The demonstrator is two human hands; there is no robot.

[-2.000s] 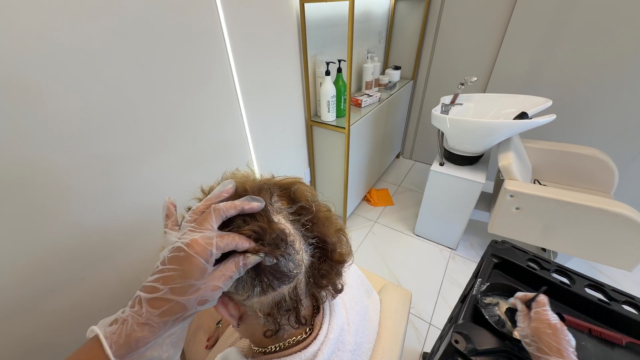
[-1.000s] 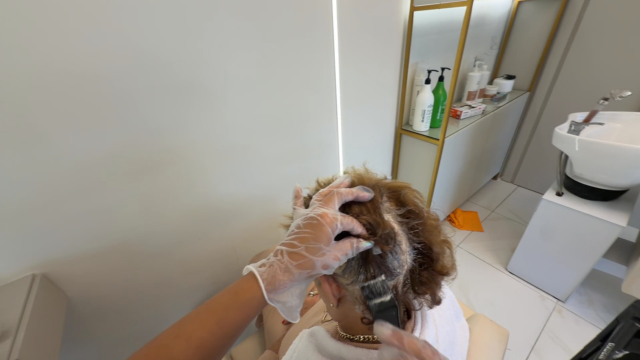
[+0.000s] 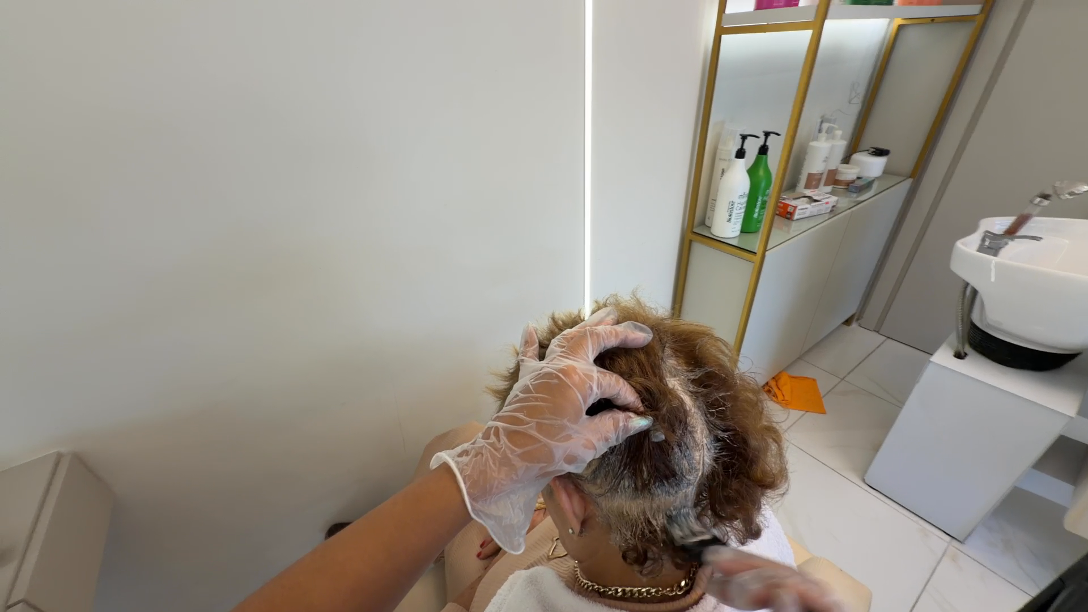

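Observation:
A seated person's curly brown hair (image 3: 739,425) is parted, with whitish cream along the parting and above the nape. My left hand (image 3: 561,399), in a clear disposable glove, is closed on a lock of the hair at the side of the head, above the ear. My right hand (image 3: 765,582), gloved and blurred at the bottom edge, holds a dark tint brush (image 3: 701,544) whose bristles touch the hair low at the back of the head. A white towel (image 3: 531,591) lies round the person's shoulders, below a gold chain necklace (image 3: 633,591).
A gold-framed shelf (image 3: 752,246) at the right holds pump bottles (image 3: 733,200), jars and a small box. Further right stands a white wash basin (image 3: 1028,280) on its base. An orange cloth (image 3: 796,393) lies on the tiled floor. A cabinet corner (image 3: 59,527) shows at lower left.
My right hand has gone from the black tray, seen two seconds ago, to the back of the head with the brush. My left hand stays on the hair. The view has turned left.

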